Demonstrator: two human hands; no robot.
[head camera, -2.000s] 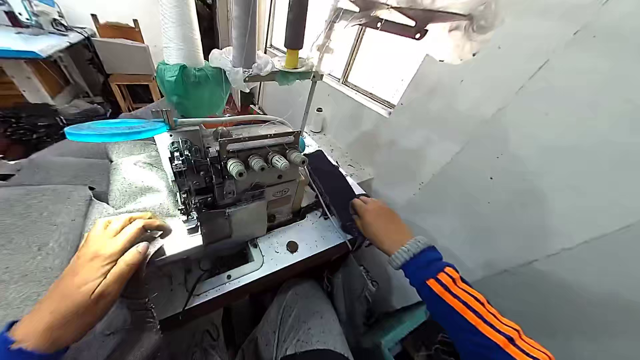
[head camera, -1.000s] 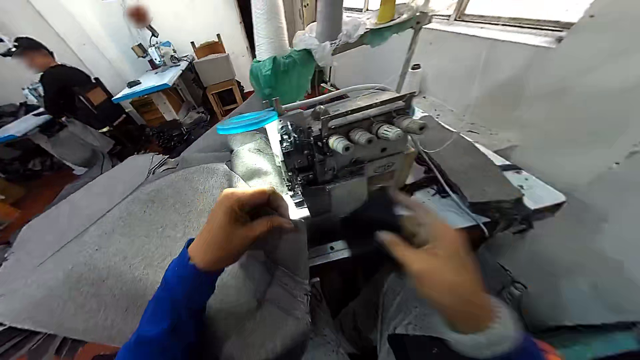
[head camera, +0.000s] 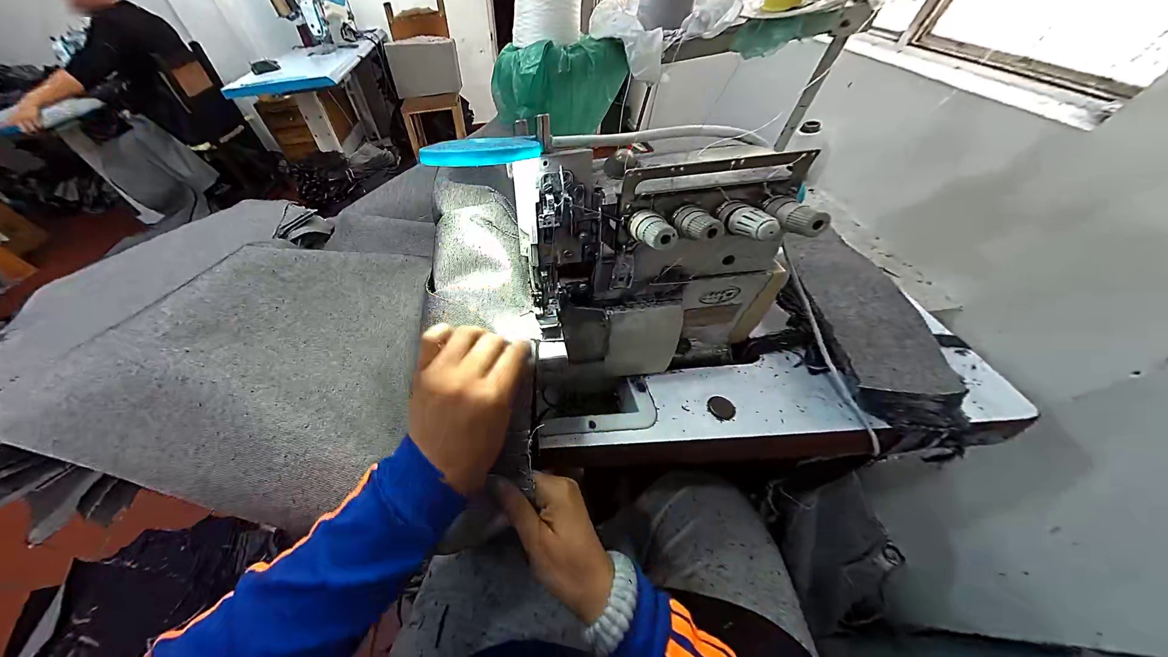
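My left hand (head camera: 467, 401) is closed on the edge of grey denim fabric (head camera: 301, 365), just in front of the presser foot area of an overlock sewing machine (head camera: 675, 246). Lower down, my right hand (head camera: 558, 538) pinches the same edge between thumb and fingers, below the table's front edge. The large fabric spreads over the left side, and part of it runs up beside the needle area under a bright light. A blue translucent disc (head camera: 481, 151) sits at the machine's upper left. The fingertips of my left hand are partly hidden.
Stacked dark grey fabric pieces (head camera: 885, 319) lie on the right of the machine table (head camera: 785, 401), with a pale cord across them. Behind stand a thread cone (head camera: 546, 20) and a green plastic bag (head camera: 558, 87). A person (head camera: 151, 68) works at the back left. Wall at right.
My right hand has moved from beside the machine down to the fabric edge near my left hand. The dark piece it held two seconds ago is no longer distinguishable. The view has swung left.
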